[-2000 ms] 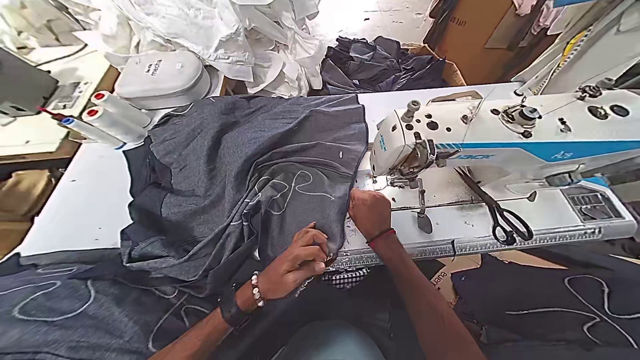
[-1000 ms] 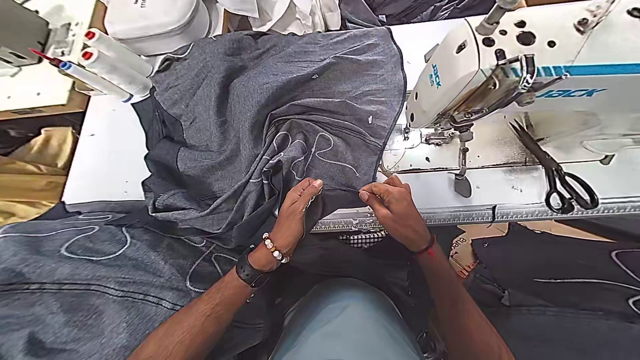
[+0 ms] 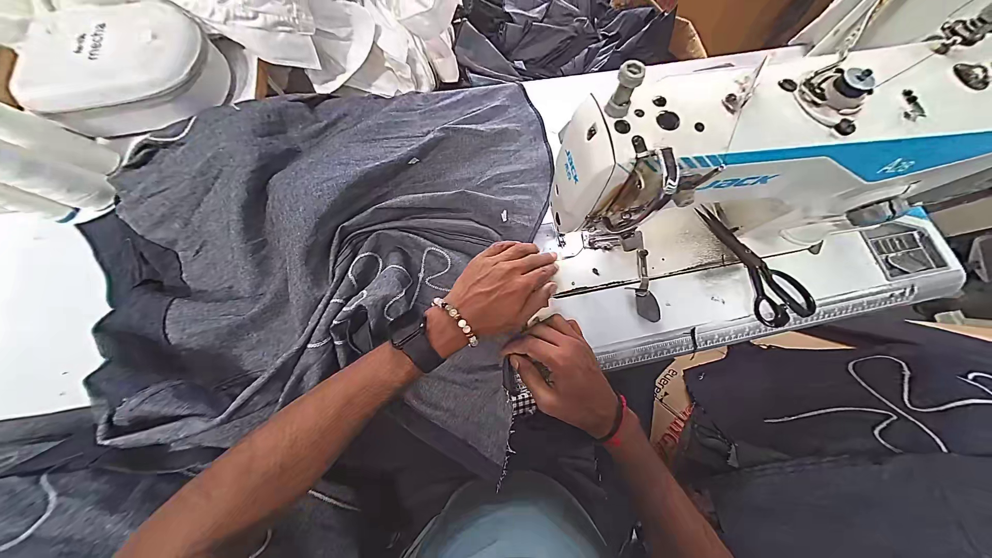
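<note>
A dark grey-blue fabric garment piece (image 3: pixel 310 194) with white looping stitching lies bunched on the white table, left of a Jack sewing machine (image 3: pixel 659 186). My left hand (image 3: pixel 500 291), with a bead bracelet and a black watch at its wrist, rests over the piece's right edge, close to the presser foot (image 3: pixel 612 240); whether its fingers pinch the cloth cannot be told. Just below and to the right, my right hand (image 3: pixel 562 372), a red band at the wrist, pinches the fabric edge between thumb and fingers. A frayed corner of the cloth hangs over the table's front edge.
Black-handled scissors (image 3: pixel 763 283) lie on the machine bed. White thread cones (image 3: pixel 54 163) and a white case (image 3: pixel 116 66) stand at the left. White cloth (image 3: pixel 372 39) and dark cloth (image 3: pixel 558 39) are heaped behind. More stitched dark fabric (image 3: pixel 837 411) lies at the lower right.
My left hand has moved up and right along the fabric edge, toward the presser foot. The cloth's lower corner now hangs below my hands. The view has shifted.
</note>
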